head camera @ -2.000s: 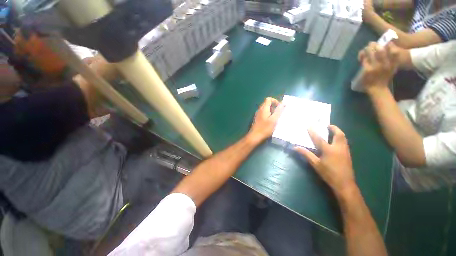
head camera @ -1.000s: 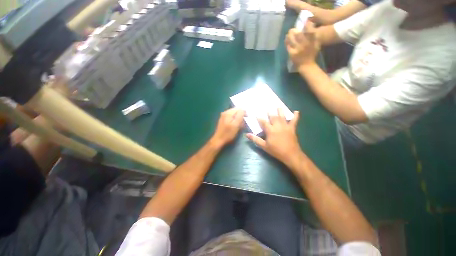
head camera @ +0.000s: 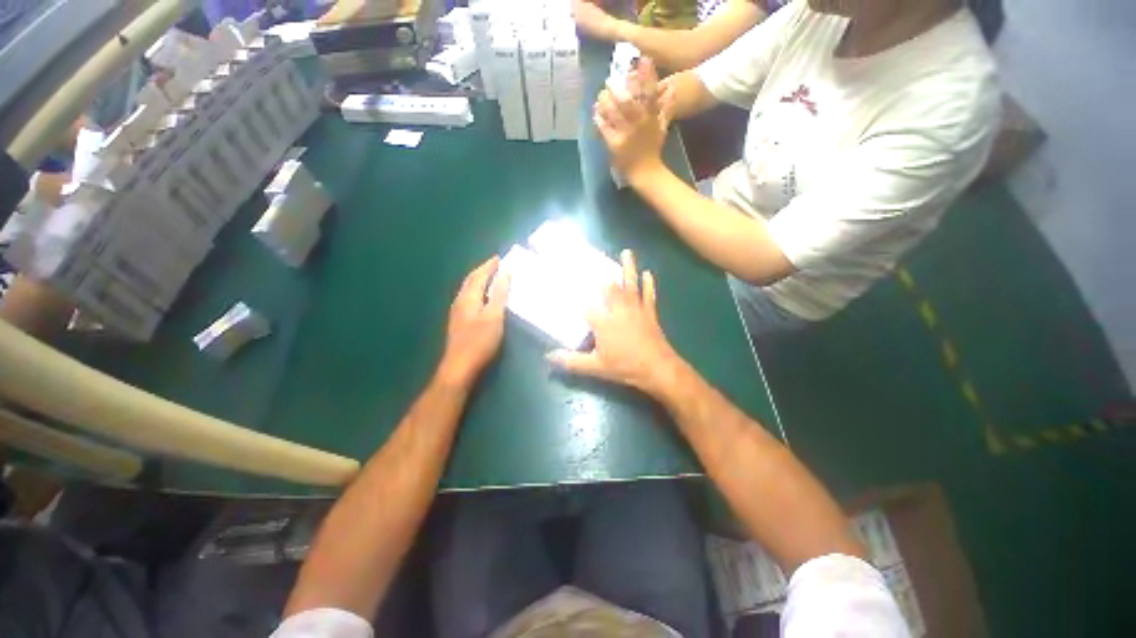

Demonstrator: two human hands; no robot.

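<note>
A flat group of white product boxes (head camera: 546,294) lies on the green table in front of me, turned at an angle. Glare washes out its top and hides any print. A seam shows between at least two boxes. My left hand (head camera: 478,317) holds the left side with its fingers along the edge. My right hand (head camera: 627,334) holds the right side, with its fingers over the top and its thumb by the near corner.
Open-top boxes (head camera: 199,187) stand in a long rank at left; cream pipe (head camera: 187,418) crosses near left. Loose boxes (head camera: 293,214) stand left-centre. Upright boxes (head camera: 536,81) and a white strip (head camera: 406,110) are at the far end. A coworker (head camera: 797,162) sits at right; an open carton (head camera: 916,548) is below right.
The view has swung right, bringing the carton and yellow floor marking into sight. The white boxes are turned at a different angle, with a seam open between them. Both hands remain at the boxes.
</note>
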